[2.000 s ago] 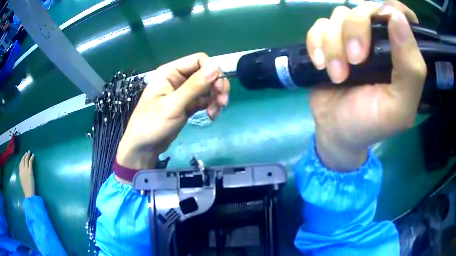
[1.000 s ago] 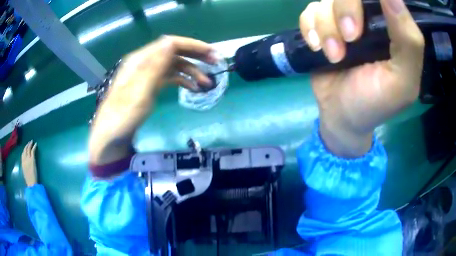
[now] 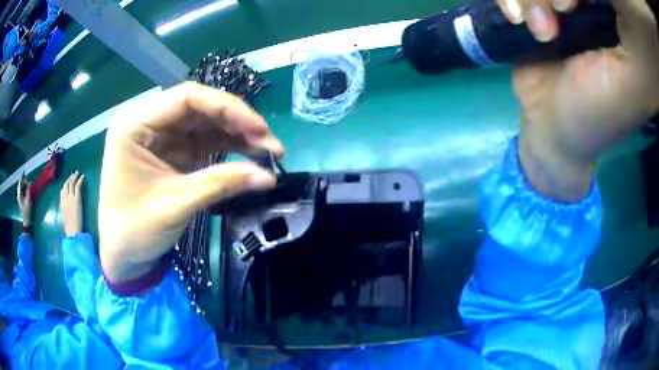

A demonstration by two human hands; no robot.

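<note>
The black plastic housing [image 3: 339,274] lies open in front of me, with a grey curved bracket at its left. My left hand [image 3: 181,173] is above the housing's upper left rim, thumb and fingertips pinched on a small dark piece [image 3: 274,163], likely the cable end connector. My right hand [image 3: 578,94] grips the black electric screwdriver [image 3: 498,40] at the upper right, its thin bit pointing left, clear of the housing. My right hand is partly cut off by the top edge. The clear screw bag [image 3: 329,85] lies beyond the housing with dark contents.
A bundle of black cables [image 3: 227,76] with shiny ends lies left of the housing, partly behind my left hand. A neighbouring person's hands [image 3: 72,204] and blue sleeves are at the left, near a red wire bundle [image 3: 45,179]. A grey post [image 3: 126,40] stands at the upper left.
My left hand has left the bit tip and screw bag and come down to the housing's rim. The screwdriver has moved right and up. The housing now appears higher in the view.
</note>
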